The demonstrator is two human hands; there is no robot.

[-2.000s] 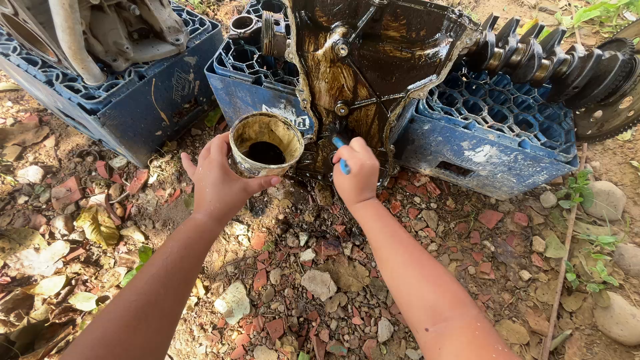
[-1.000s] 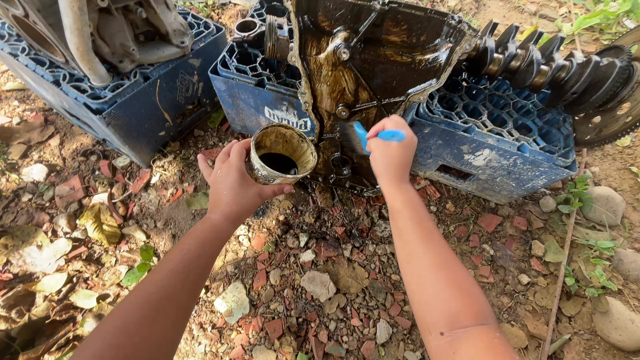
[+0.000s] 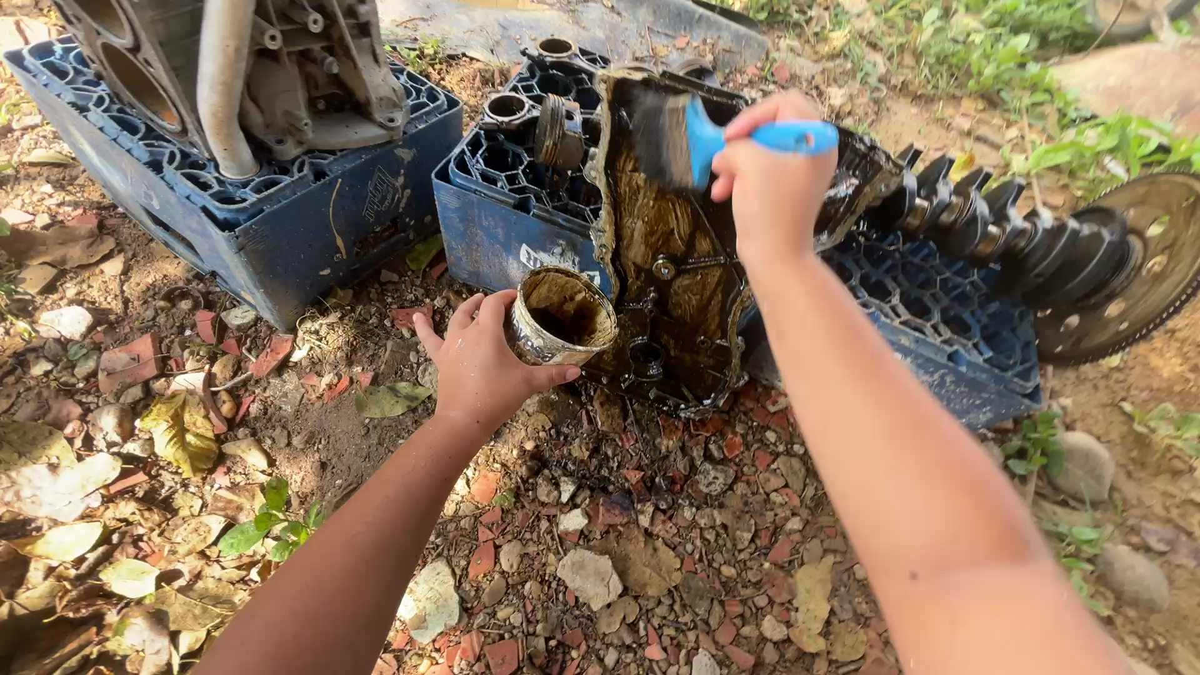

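My right hand (image 3: 773, 178) grips the blue handle of a paintbrush (image 3: 694, 141), its dark bristles blurred against the upper part of an oily metal engine cover (image 3: 670, 234). The cover stands tilted, wet with dark oil, against blue plastic crates. My left hand (image 3: 483, 361) holds a small stained can (image 3: 562, 317) at the cover's lower left edge, its mouth tipped so that dark residue shows inside. Whether the can touches the cover, I cannot tell.
An engine block (image 3: 309, 75) sits on a blue crate (image 3: 328, 225) at left. Pistons (image 3: 560, 134) lie on the middle crate (image 3: 497, 239). A crankshaft with a toothed flywheel (image 3: 1125, 267) rests on the right crate (image 3: 975, 366). Stones, brick pieces and leaves cover the ground.
My right hand has moved the brush from the cover's lower part up to its upper part. My left hand still holds the can by the cover's lower left side.
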